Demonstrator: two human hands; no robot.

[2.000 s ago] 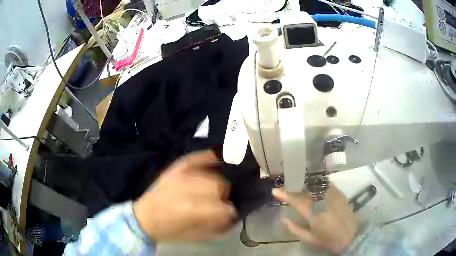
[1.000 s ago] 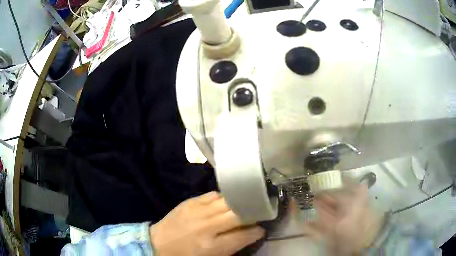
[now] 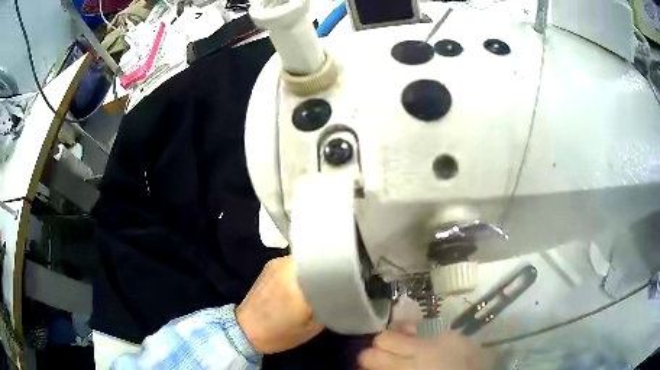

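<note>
The black cloth (image 3: 181,188) lies left of the white sewing machine head (image 3: 463,137) and runs under its front. My left hand (image 3: 278,311) rests on the cloth, partly behind the curved white take-up lever cover (image 3: 326,253); its fingertips are hidden. My right hand (image 3: 423,350) is blurred at the bottom edge, below the thread tension assembly (image 3: 430,300), with its fingers pointing toward the needle area. The needle and presser foot are hidden, and I cannot tell whether the right fingers hold cloth.
Dark thread snips (image 3: 496,300) lie on the bed right of my right hand. A white post knob (image 3: 289,36) stands on the machine head. A dark flat case (image 3: 217,36) and a pink strip (image 3: 148,58) lie at the back left.
The view has moved closer to the machine. My left hand has moved behind the lever cover. My right hand shifted left and down from beside the tension knob, leaving the snips visible.
</note>
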